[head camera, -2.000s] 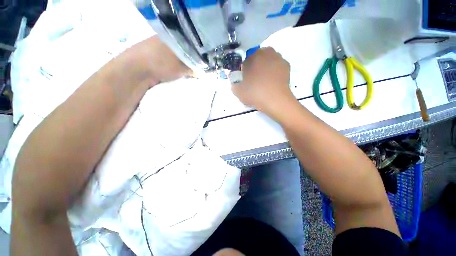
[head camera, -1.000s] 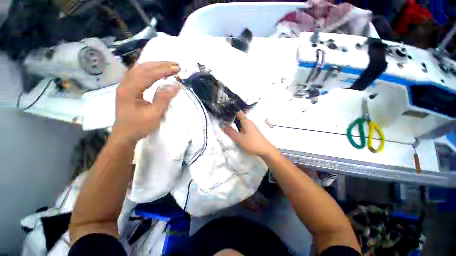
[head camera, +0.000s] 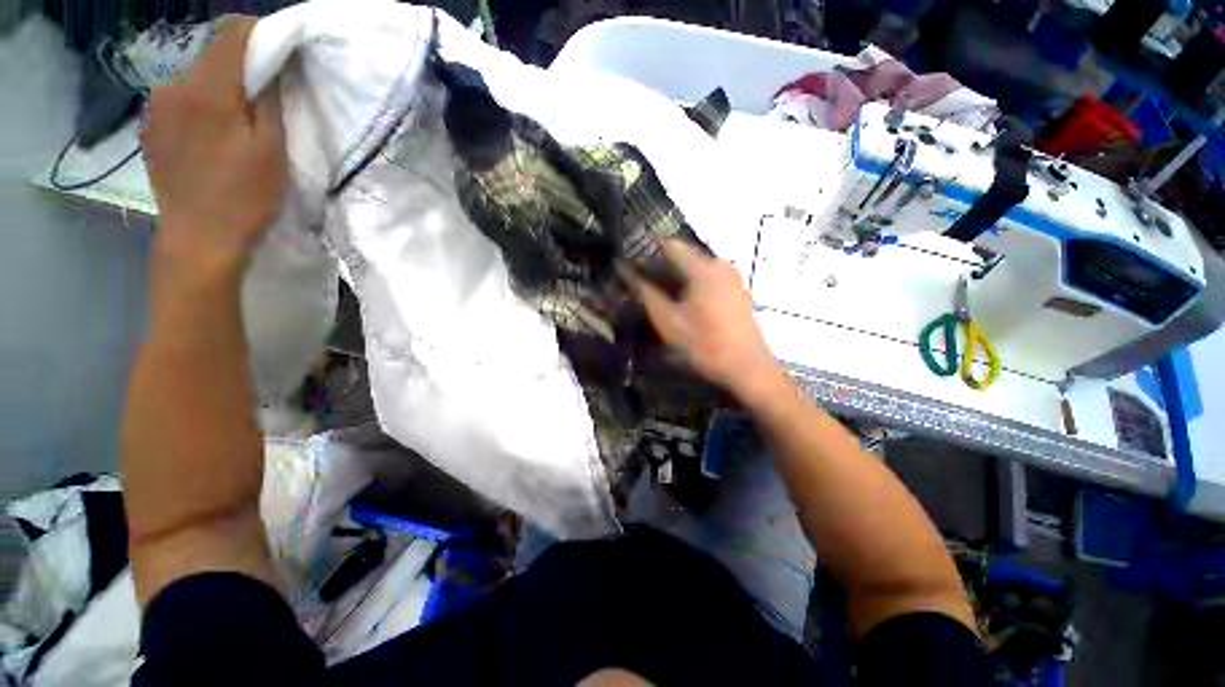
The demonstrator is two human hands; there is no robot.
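My left hand (head camera: 215, 141) is raised at the upper left and grips the top of the white garment (head camera: 450, 336), which hangs down towards my lap. Dark plaid fabric (head camera: 537, 201) with a cream check lies along the garment's right side and hangs over the table's front edge. My right hand (head camera: 699, 315), slightly blurred, holds the plaid fabric at its right side. The fingertips are partly lost in the dark cloth.
The white and blue sewing machine (head camera: 1021, 201) stands at the right. Scissors (head camera: 961, 346) with green and yellow handles lie before it. A small brown-handled tool (head camera: 1068, 416) is near the table edge. Reddish cloth (head camera: 880, 91) lies behind. White and black pieces (head camera: 67, 577) are at the lower left.
My left hand has moved up and left, lifting the white garment. More plaid fabric shows and hangs down. My right hand has shifted slightly right and up with the plaid.
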